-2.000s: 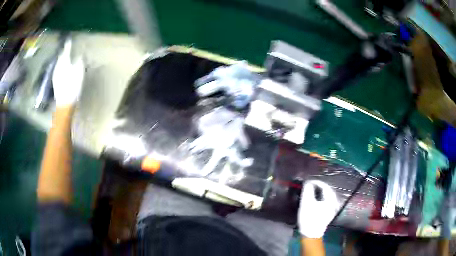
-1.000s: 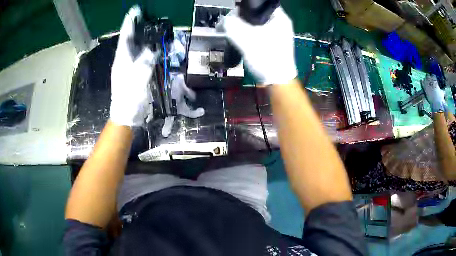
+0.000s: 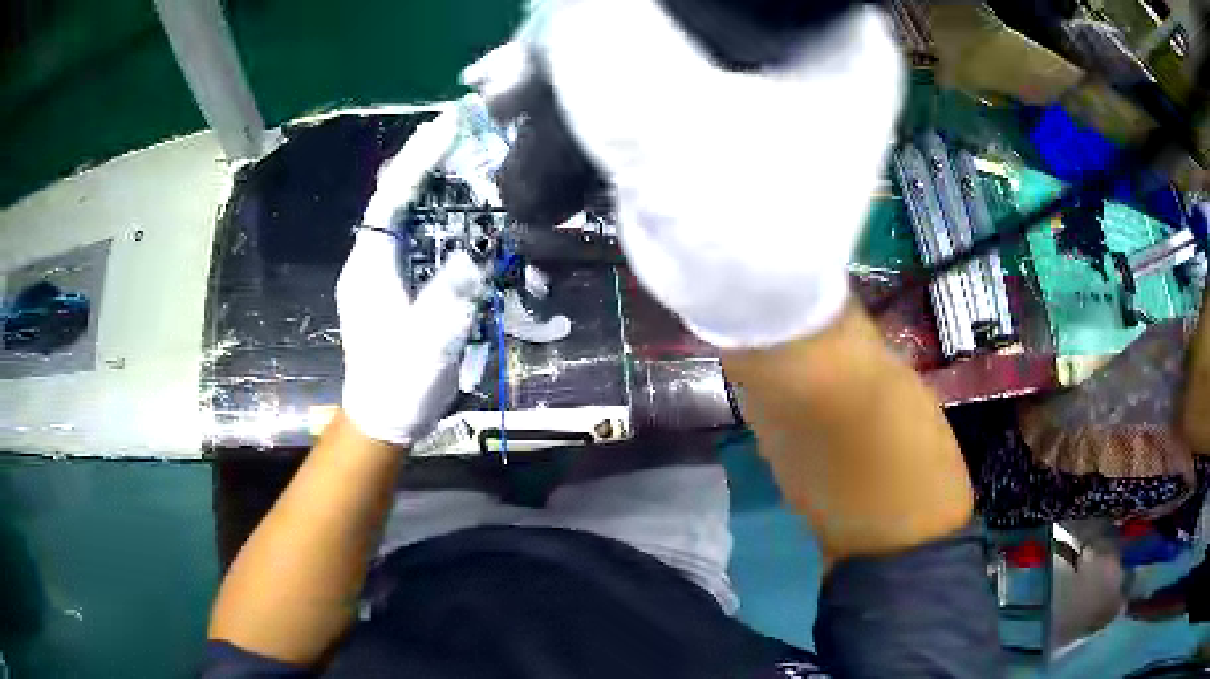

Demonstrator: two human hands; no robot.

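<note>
My left hand point(image 3: 405, 299), in a white glove, holds the dark detailed end of a profile assembly point(image 3: 458, 239) above the bench. A thin blue wire point(image 3: 502, 378) hangs from that end. My right hand point(image 3: 743, 173), also gloved, is large and close to the camera. It grips the thick black electric screwdriver point(image 3: 551, 153), whose dark front end reaches toward the workpiece. Whether the tip touches it cannot be told. The screw feeder is hidden behind my right hand and the screwdriver.
Crumpled spare gloves point(image 3: 537, 322) lie behind the workpiece. A cream strip point(image 3: 564, 427) lies at the bench front edge. Silver profile assemblies point(image 3: 953, 246) lie to the right, crossed by a black cable point(image 3: 1008, 236). A person's patterned clothing point(image 3: 1128, 425) shows at far right.
My right hand has come nearer the camera with the screwdriver, now reaching left toward the workpiece. My left hand has turned the workpiece so its detailed end faces up, and has moved slightly right.
</note>
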